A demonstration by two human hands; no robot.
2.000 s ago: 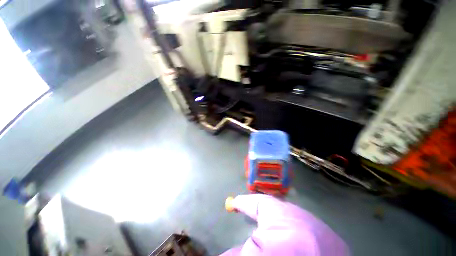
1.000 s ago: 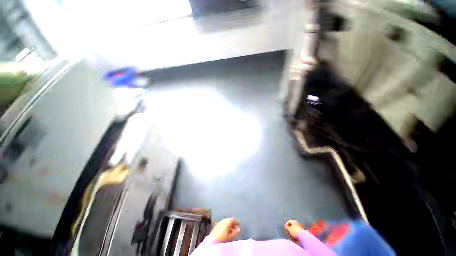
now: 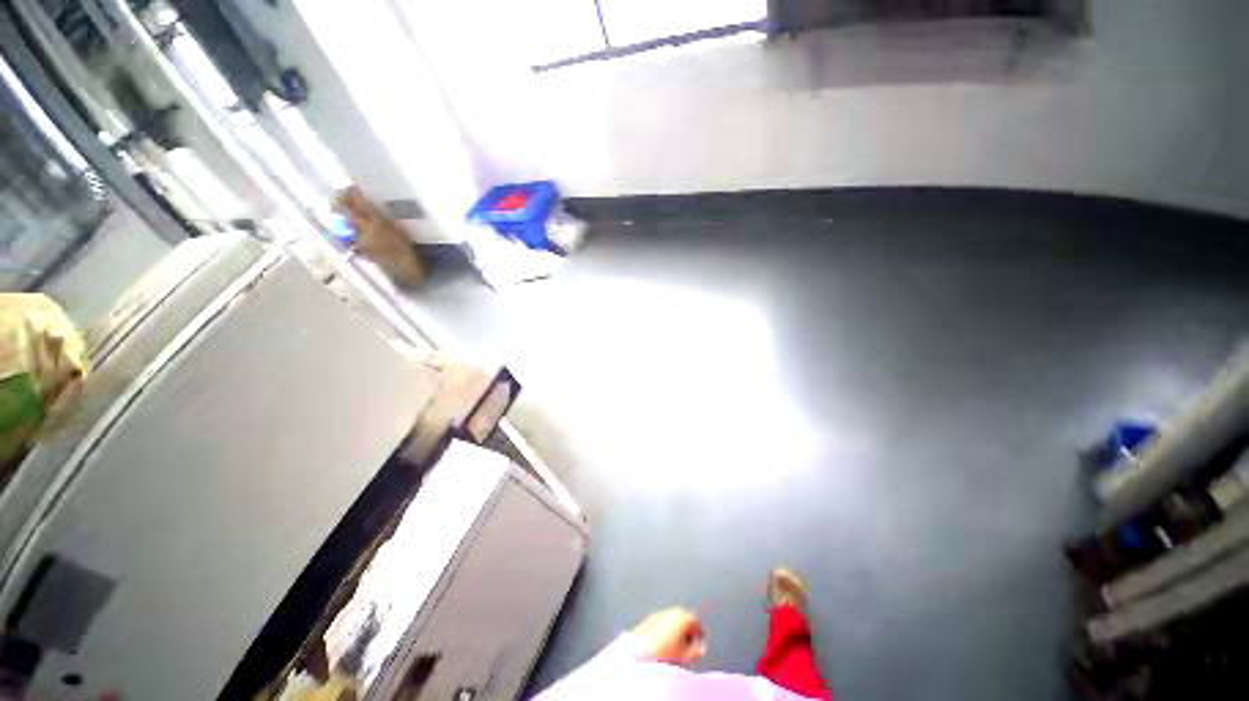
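Note:
My left hand (image 3: 671, 633) shows at the bottom centre, small and blurred, at the end of a pale pink sleeve. Its fingers look bent; whether anything is in them cannot be told. My right hand is not in view. Just right of my left hand, a red trouser leg (image 3: 790, 655) ends in a brownish shoe (image 3: 786, 588) on the grey floor (image 3: 931, 548).
A pale grey cabinet (image 3: 500, 589) and a large machine housing (image 3: 260, 452) stand at left. A blue bin (image 3: 518, 214) with red inside and a white sack (image 3: 510, 263) sit by the far wall. Machine parts (image 3: 1164, 589) edge the right side.
The view has swung right, towards the far wall and open floor. The blue and red stool at my right has left the picture. My right hand has gone out of view.

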